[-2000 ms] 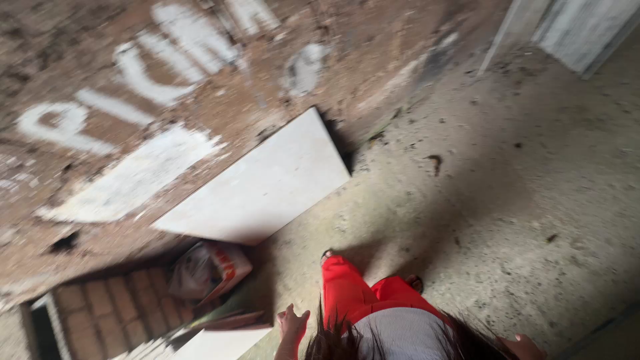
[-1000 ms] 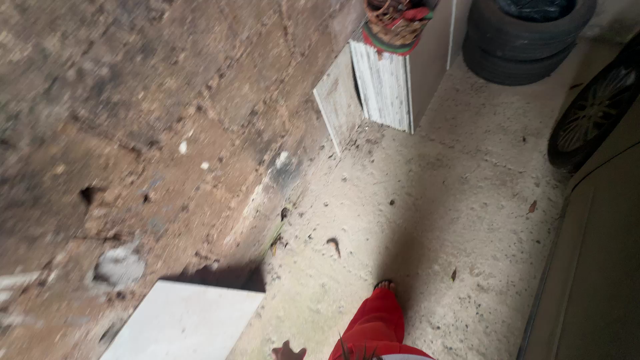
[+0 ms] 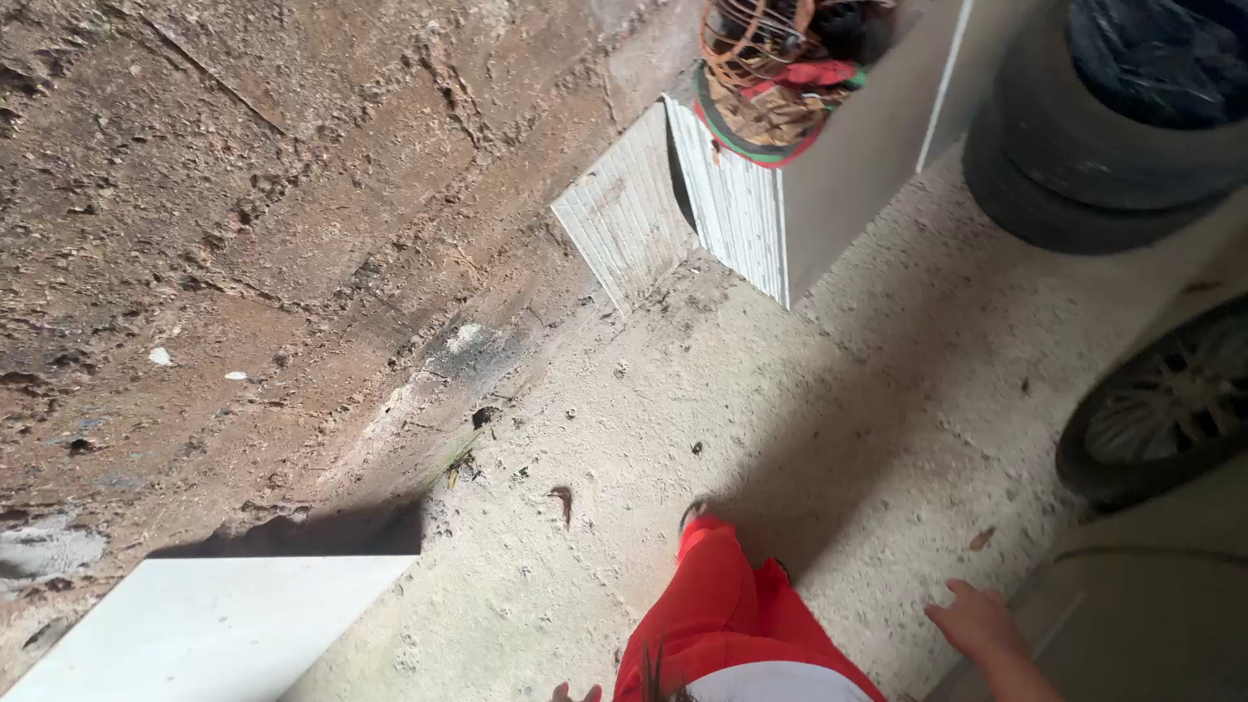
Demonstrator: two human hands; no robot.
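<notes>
At the lower right, my right hand (image 3: 978, 620) hangs beside the car's side with its fingers apart and nothing in it. Only the fingertips of my left hand (image 3: 575, 693) show at the bottom edge, left of my red trousers (image 3: 712, 614); whether that hand holds anything is hidden. A white panel (image 3: 219, 624) leans by the wall at the lower left. Ahead, a stack of white panels (image 3: 736, 210) stands on the floor, with a basket-like container (image 3: 775, 122) of dry, brown material on top.
A rough, worn wall (image 3: 322, 224) runs along the left. Stacked tyres (image 3: 1082, 146) holding dark plastic stand at the upper right. A car wheel (image 3: 1170, 400) and car body (image 3: 1141, 614) border the right side. Small leaves and debris dot the concrete floor (image 3: 604, 468).
The view has turned and moved forward from the painted wall letters and brick pile. The stacked panels, tyres and car wheel have come into view. My right hand now shows beside the car.
</notes>
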